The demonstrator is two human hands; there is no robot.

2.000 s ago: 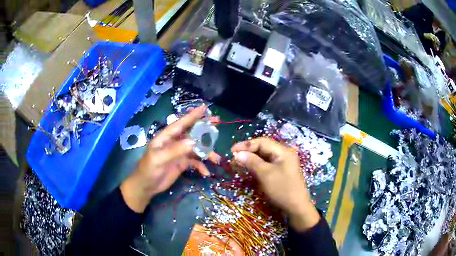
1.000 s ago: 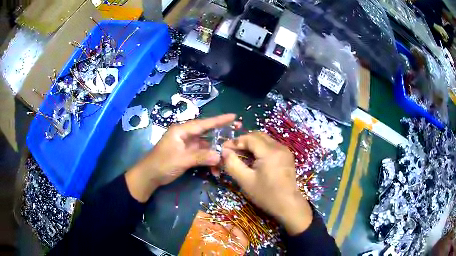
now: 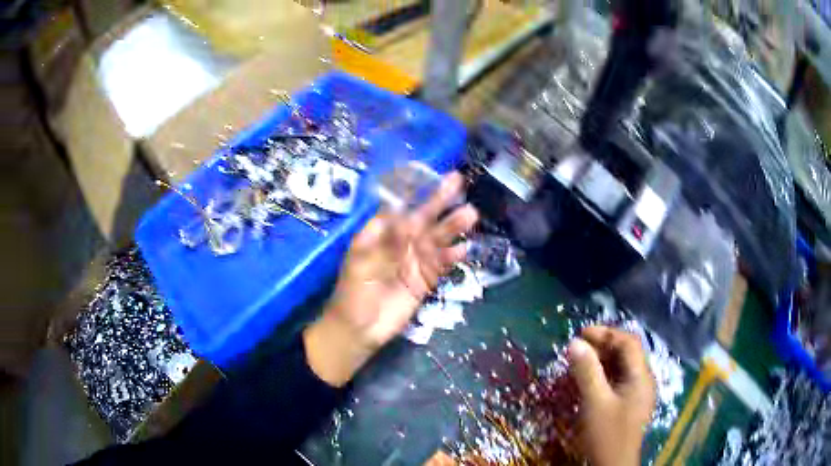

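My left hand is raised at the right edge of the blue tray, palm showing and fingers spread. A blurred, clear holder plate is at its fingertips and looks held there. Wired holders lie piled in the tray. My right hand is over the right side of the wire heap, fingers curled; whether it holds a wire is hidden. Red lead wires and yellow-orange lead wires lie at the lower middle, blurred.
Loose holder plates lie on the green mat. A black bench machine stands behind, with a bagged part beside it. Small parts fill a box at left. A grey-white heap is at lower right.
The view has swung left. My left hand has moved away from my right, up to the tray, with the holder plate at its fingertips. My right hand has parted from the plate.
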